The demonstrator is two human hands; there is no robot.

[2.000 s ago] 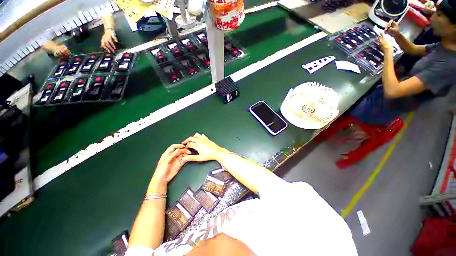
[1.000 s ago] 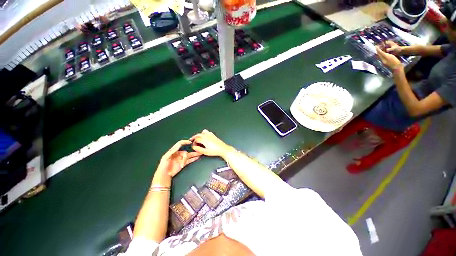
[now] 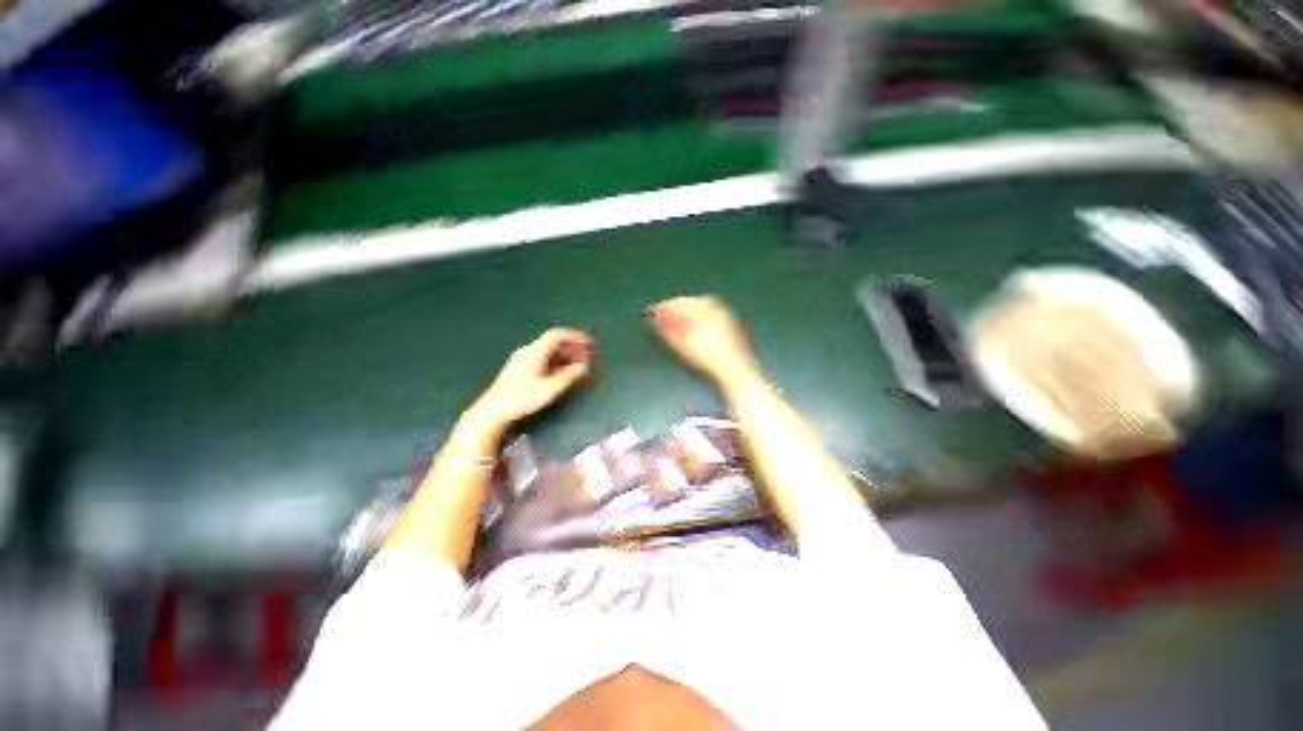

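The picture is strongly blurred. My left hand (image 3: 543,374) is over the green bench (image 3: 400,331), its fingers curled. My right hand (image 3: 700,334) is a little to the right of it, also bent, and the two hands are apart. Whether either hand holds anything cannot be told. Several small phone batteries (image 3: 623,464), brown-dark with pale stripes, lie along the bench's front edge between and below my forearms.
A smartphone (image 3: 920,340) and a round cream fan (image 3: 1089,360) lie at right. A dark block (image 3: 820,209) is at the foot of the metal post (image 3: 826,93). White strips (image 3: 1165,246) lie beyond the fan. Red stools (image 3: 215,628) show below left. A blurred blue shape (image 3: 93,157) is at upper left.
The view has swung left and blurred. My hands, together before, are now apart. The trays at the back have mostly left the view, and the other worker is no longer clearly visible.
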